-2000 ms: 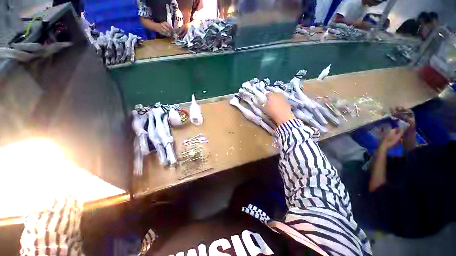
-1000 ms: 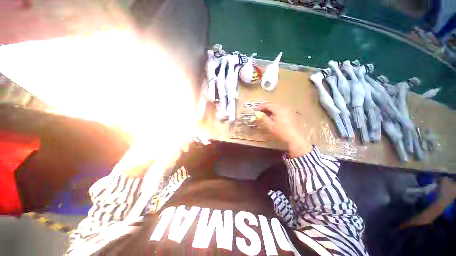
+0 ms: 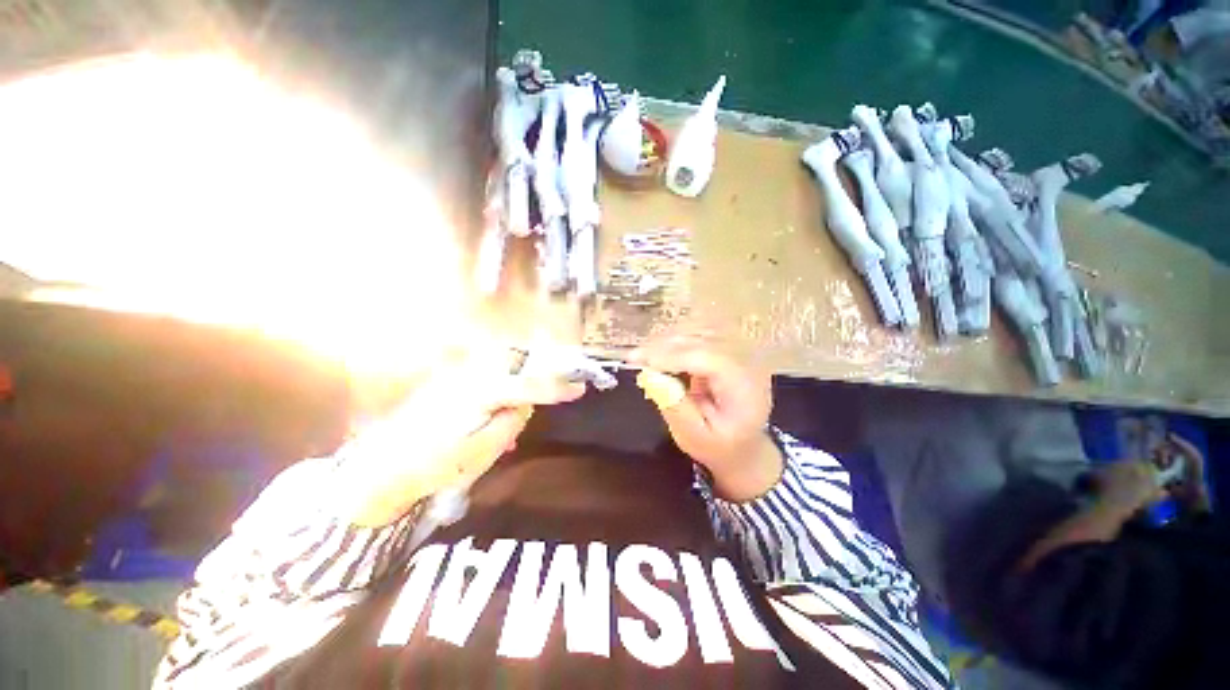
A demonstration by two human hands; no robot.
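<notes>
My left hand (image 3: 472,411), partly washed out by glare, holds a limb-shaped workpiece (image 3: 588,376) above my lap at the bench edge. Only a grey end of it shows past the fingers. My right hand (image 3: 708,402), with yellow on a finger, faces it and pinches a thin pin (image 3: 623,364) whose tip reaches the workpiece's end. Whether the pin is inside it cannot be told. More thin pins (image 3: 653,248) lie on the bench just beyond my hands.
A glaring heating box (image 3: 202,202) fills the left. Workpieces lie in a small group (image 3: 580,189) and a larger group (image 3: 931,216). A white bottle (image 3: 693,158) and round pot (image 3: 631,146) stand by the green strip (image 3: 755,68). A neighbour's hands (image 3: 1147,479) work at right.
My right hand has come back from the pins on the bench to meet my left hand over my lap. The left hand's workpiece end now shows out of the glare. The view has shifted.
</notes>
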